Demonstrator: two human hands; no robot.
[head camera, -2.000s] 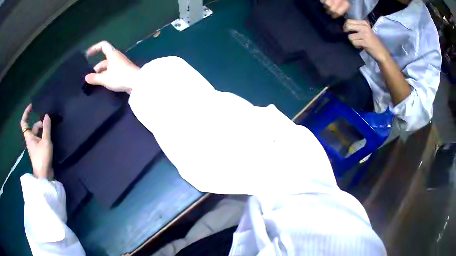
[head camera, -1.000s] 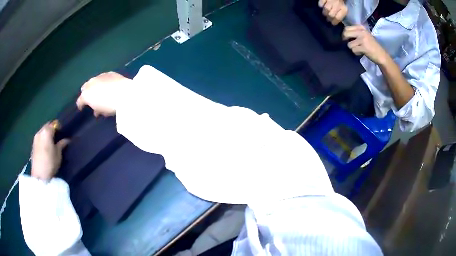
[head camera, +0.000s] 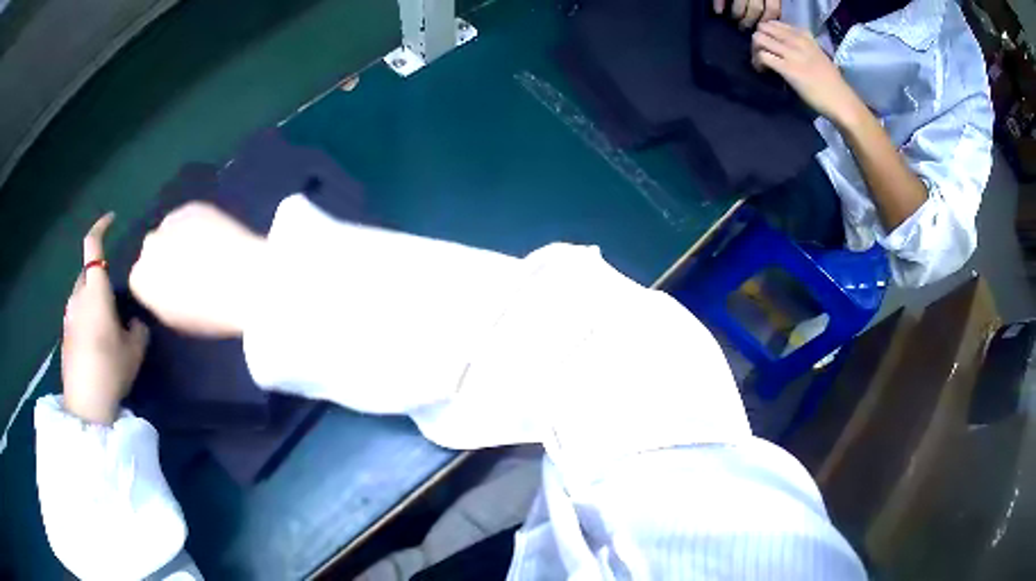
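Observation:
Black box blanks (head camera: 252, 443) lie in a stack on the dark green tabletop at the left. The far part of the black card (head camera: 290, 170) shows beyond my right forearm, with a small dark hole in it. My left hand (head camera: 97, 340) is at the card's left edge, index finger raised and thumb toward the card. My right hand (head camera: 193, 270) is over the card with its fingers curled down, blurred and partly overexposed. Its fingertips and what lies under them are hidden, so its grip cannot be told.
A pale metal post (head camera: 428, 32) stands at the table's far side. At the right, a seated person (head camera: 909, 136) in a striped coat has both hands over black blanks (head camera: 727, 125). A blue plastic stool (head camera: 784, 301) and brown cartons (head camera: 909, 397) are beside the table.
My right hand has moved down and left, nearer my left hand. My left index finger has lifted. Black card now shows beyond my right forearm. The other person's hands have shifted slightly.

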